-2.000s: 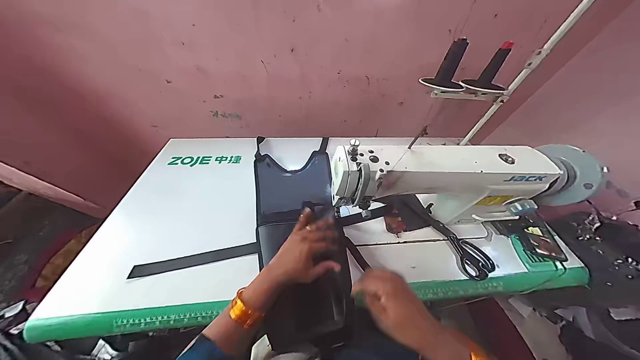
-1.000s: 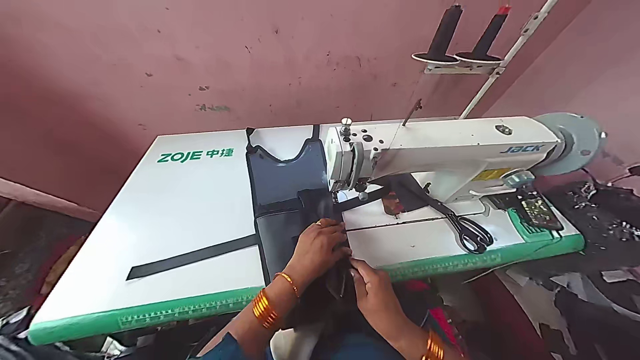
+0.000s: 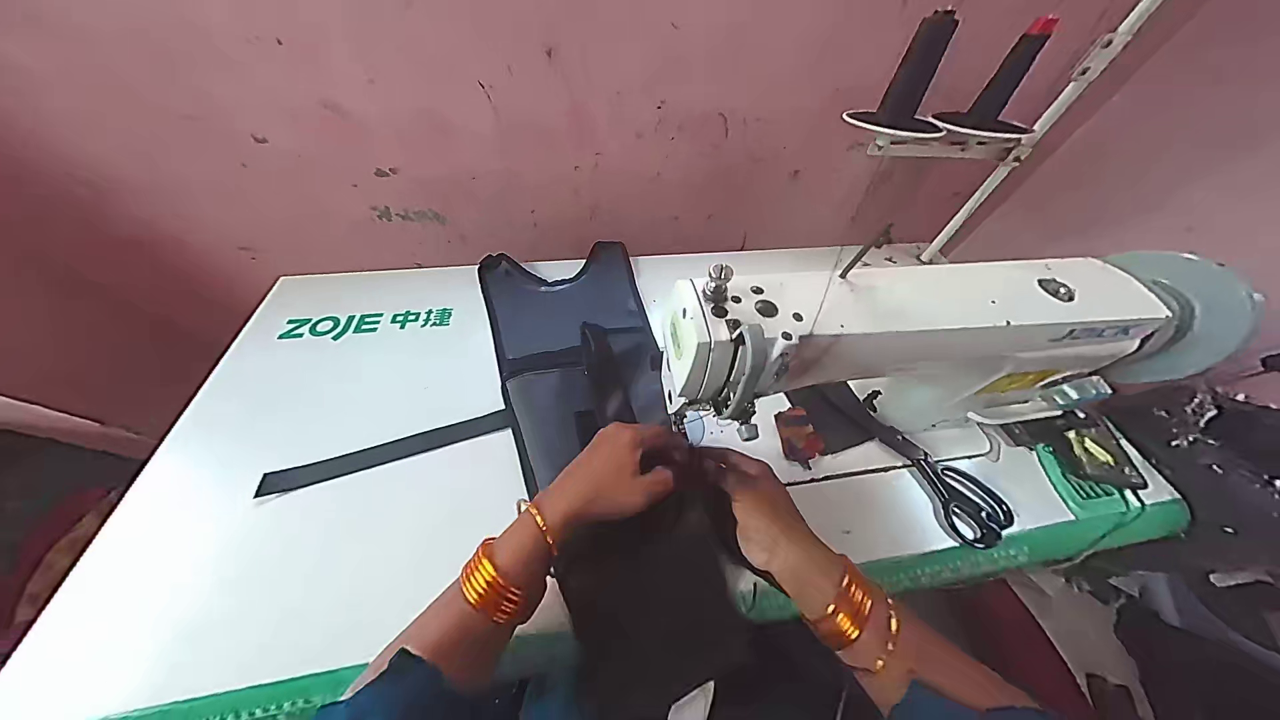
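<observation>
A dark padded fabric piece (image 3: 565, 415) with a notched top end and bound edges lies on the white sewing table (image 3: 380, 560), its lower part hanging over the front edge. A dark strap (image 3: 385, 455) runs out from its left side. The Jack sewing machine (image 3: 900, 320) stands to the right, its needle area beside the fabric's right edge. My left hand (image 3: 615, 475) grips the fabric just in front of the needle. My right hand (image 3: 760, 510) pinches the same edge close beside it. The fingertips of both hands are partly hidden in the dark material.
Black-handled scissors (image 3: 960, 495) lie right of my right hand, near a dark fabric scrap (image 3: 835, 415). A green tray (image 3: 1075, 480) with small items sits at the table's right end. Two dark thread cones (image 3: 915, 75) stand on a rack behind the machine.
Both hands have moved up to the needle area with the fabric edge. Two seconds ago, my left hand lay flat on the fabric and my right hand was apart from it.
</observation>
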